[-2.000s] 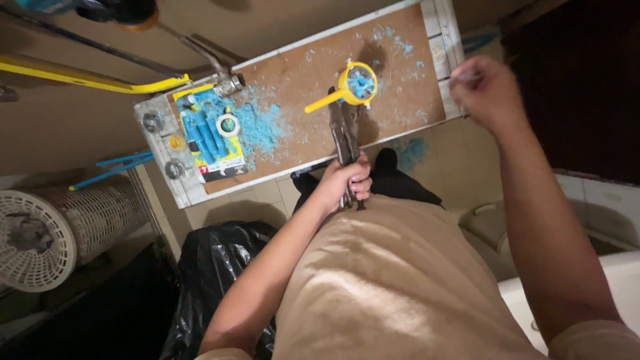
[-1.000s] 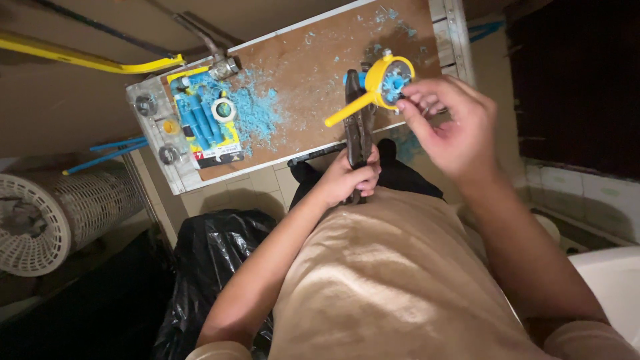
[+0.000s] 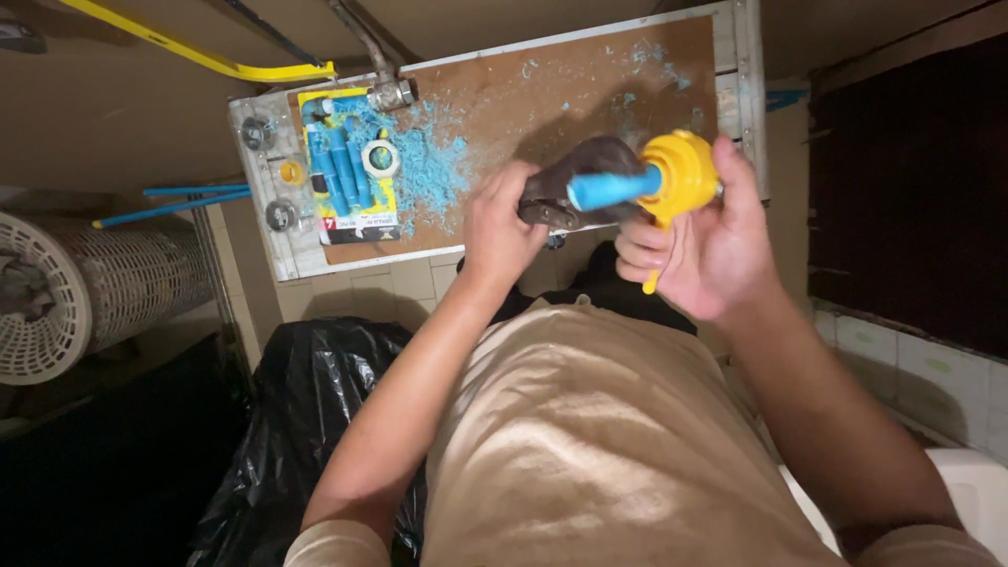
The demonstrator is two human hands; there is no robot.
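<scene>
My left hand [image 3: 504,220] is closed around a dark metal pair of locking pliers [image 3: 563,189], which looks blurred. In my right hand [image 3: 709,236] is a yellow plastic tool [image 3: 679,173] with a round head and a thin handle pointing down. A short blue pipe piece [image 3: 614,187] sticks out of the tool's head to the left, in front of the pliers. Whether the pliers touch the pipe I cannot tell. Both hands are over the near edge of the brown-topped table [image 3: 488,102].
Blue shavings [image 3: 431,169] are scattered by several short blue pipes [image 3: 339,169] on a yellow card, with a white tape roll [image 3: 381,158]. A metal-headed tool [image 3: 391,94] lies behind. A black plastic bag [image 3: 331,378] and a lattice basket [image 3: 142,283] stand to the left.
My right hand, apart from the yellow tool two seconds ago, now grips it. The tool has turned, so its shavings-filled opening no longer faces me and the blue pipe shows. My left hand keeps the pliers.
</scene>
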